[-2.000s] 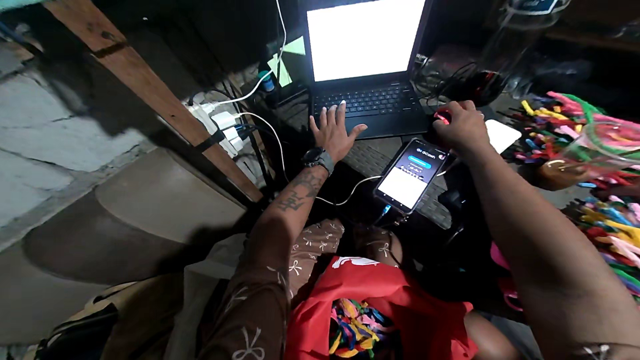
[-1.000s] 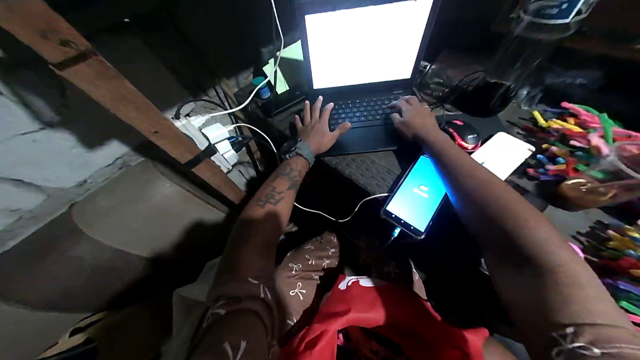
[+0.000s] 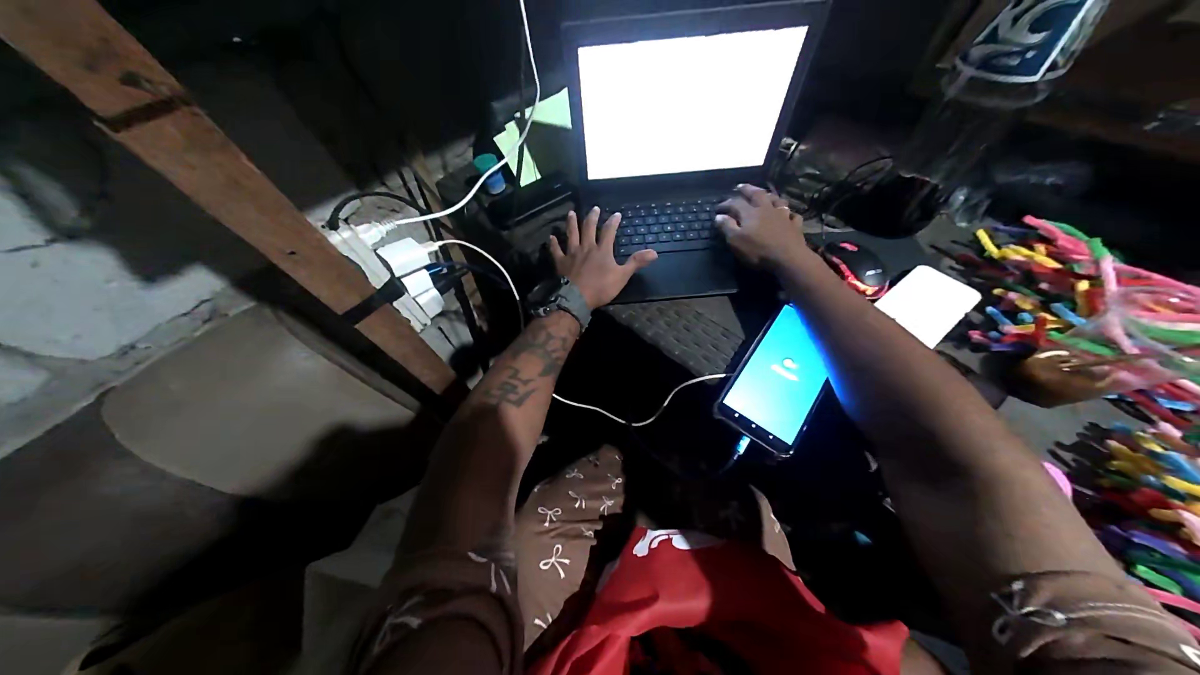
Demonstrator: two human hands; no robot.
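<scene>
A black laptop [image 3: 689, 272] stands open with a bright white screen. My left hand [image 3: 597, 262], with a watch on its wrist, lies spread over the left end of the keyboard and holds nothing. My right hand [image 3: 761, 225] rests on the keyboard's right side, fingers slightly bent, nothing in it. Right of the laptop is a black computer mouse [image 3: 855, 267] with red light. A smartphone [image 3: 778, 380] with a blue screen and a cable plugged in lies below the laptop, beside my right forearm. A white flat object [image 3: 928, 305] lies partly behind that forearm.
Bundles of colourful fuzzy stems [image 3: 1041, 272] lie at the right, near a large clear bottle [image 3: 1012, 84]. A power strip with plugs [image 3: 403, 281] is fixed to a wooden post [image 3: 216, 178] at the left. A white cable crosses to the phone. Red fabric [image 3: 722, 600] covers my lap.
My right hand has left the mouse and moved left onto the keyboard. The phone screen has turned from a dark and white page to blue. My left hand stays by the keyboard's left end.
</scene>
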